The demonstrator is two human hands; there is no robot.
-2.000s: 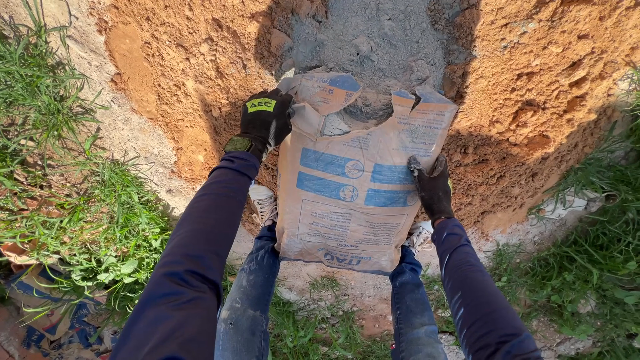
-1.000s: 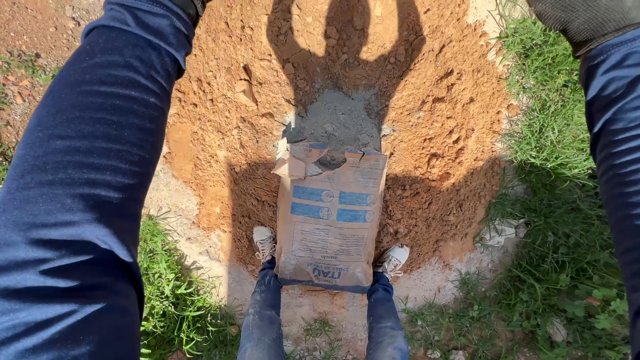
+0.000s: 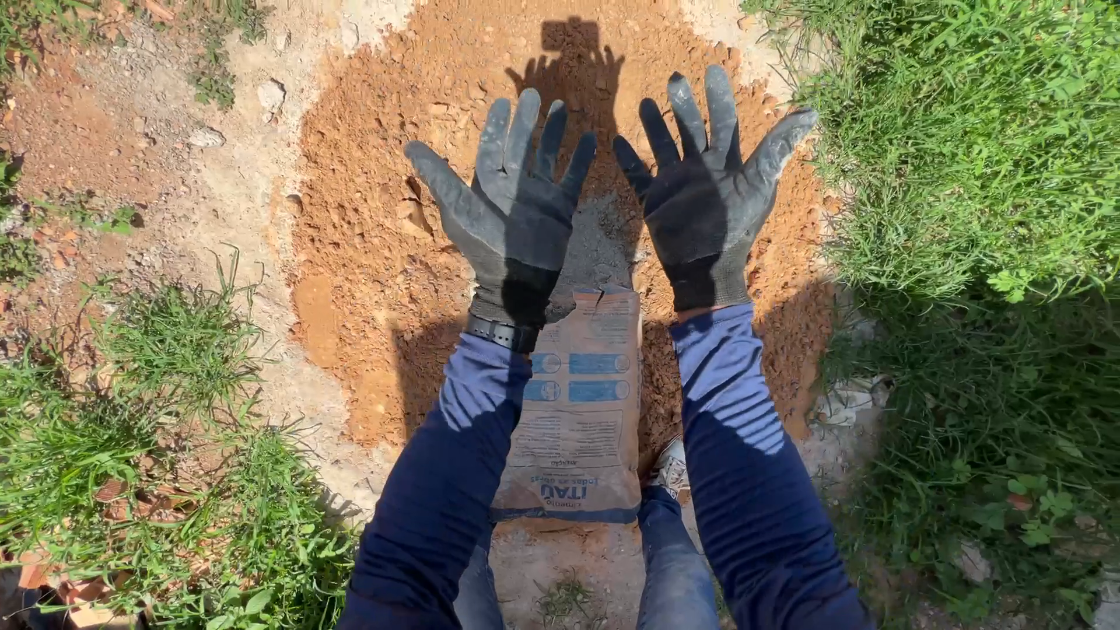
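Observation:
My left hand, in a dark work glove with a watch strap at the wrist, is raised palm up with its fingers spread. Likewise gloved, my right hand is held up beside it, fingers apart, holding nothing. Below both hands a torn-topped paper cement bag with blue bands and printing lies between my legs, partly covered by my left forearm. Grey cement powder spreads from the bag's top end over a bed of orange soil.
Tall grass borders the soil on the right, and grass tufts grow at the left. Broken brick pieces lie at the lower left. My right shoe stands beside the bag. Small stones dot the pale ground.
Two seconds ago both hands held the sides of the bag; they have let go and are now raised over it, palms showing. The bag lies on the ground.

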